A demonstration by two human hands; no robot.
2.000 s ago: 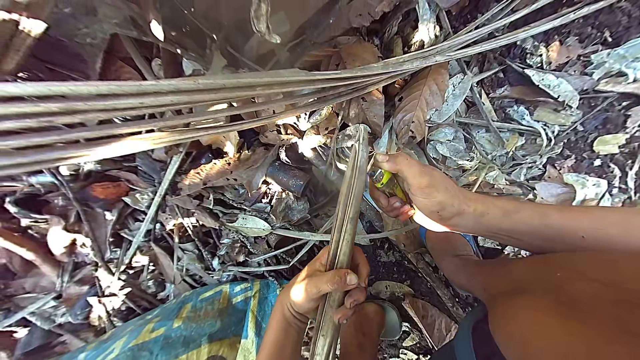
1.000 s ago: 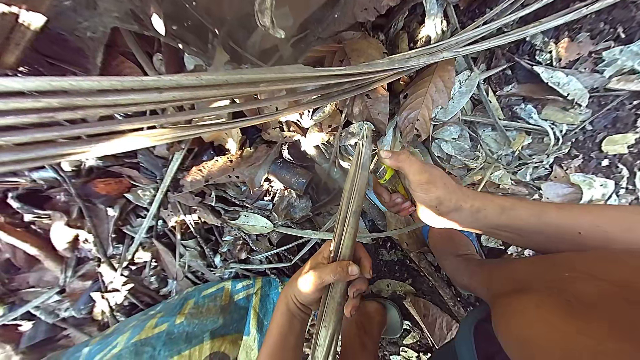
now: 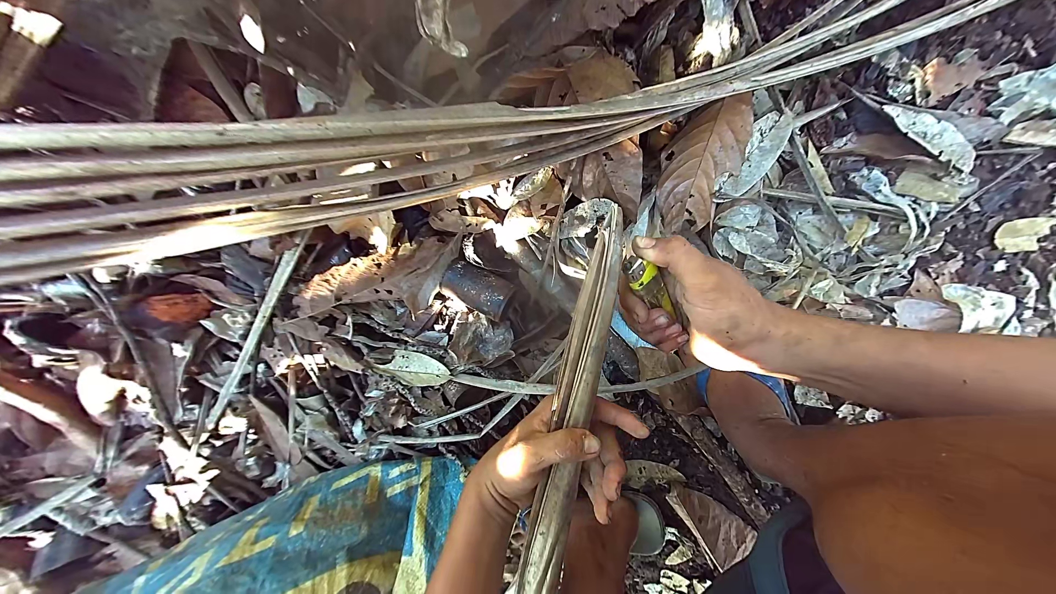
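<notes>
My left hand (image 3: 561,458) is around a bundle of dry palm leaf strips (image 3: 577,379), which slants up from the bottom edge, its tip near the centre of the view. My right hand (image 3: 701,297) grips a small yellow-green and clear object (image 3: 650,285), possibly a lighter, close to the right of the bundle's tip. The thumb lies at the object's upper end. No flame can be made out in the sunlight. Part of the object is hidden by the fingers.
Long dry palm fronds (image 3: 330,148) stretch across above the hands. A blue and yellow woven sack (image 3: 313,528) lies at the lower left. Dry leaves (image 3: 705,161) and twigs cover the ground, with a dark cylindrical piece (image 3: 477,289) among them. My bare leg (image 3: 932,487) is at the lower right.
The fingers of my left hand have loosened and spread somewhat around the bundle. My right hand stays beside the tip with the same object in it.
</notes>
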